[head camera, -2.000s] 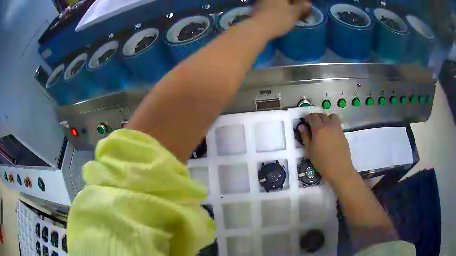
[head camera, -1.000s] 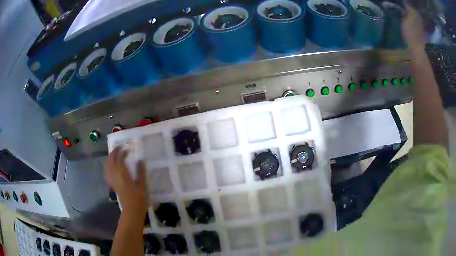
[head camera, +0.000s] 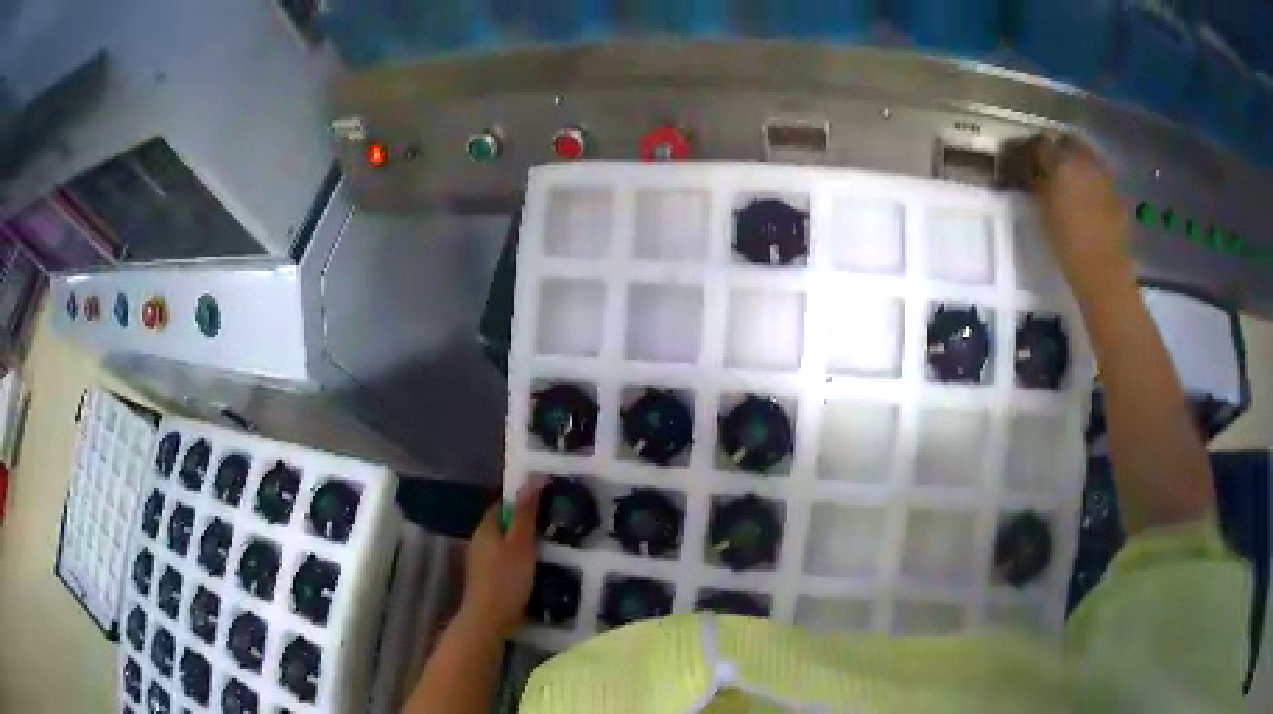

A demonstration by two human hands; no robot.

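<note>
The white foam tray (head camera: 813, 374) lies against the control panel, with round black modules (head camera: 772, 230) in some square pockets and other pockets empty. My left hand (head camera: 499, 569) holds the tray's left edge beside a green tape marker (head camera: 507, 515). My right hand (head camera: 1072, 195) is blurred over the tray's top right corner, at the control panel. A dark, blurred thing shows at its fingertips and looks like a black module (head camera: 1029, 162). My sleeve and clothing cover the tray's bottom edge.
The metal control panel (head camera: 894, 126) has a red emergency stop (head camera: 666, 144) and green buttons (head camera: 1148, 215). Blue station cups (head camera: 726, 25) are cut off at the top. A stacked foam tray with black modules (head camera: 257, 565) stands lower left, by a white machine housing (head camera: 224, 328).
The view has shifted left and down. My right hand has come back from the far right stations to the tray's top right corner. My left hand has moved lower along the tray's left edge.
</note>
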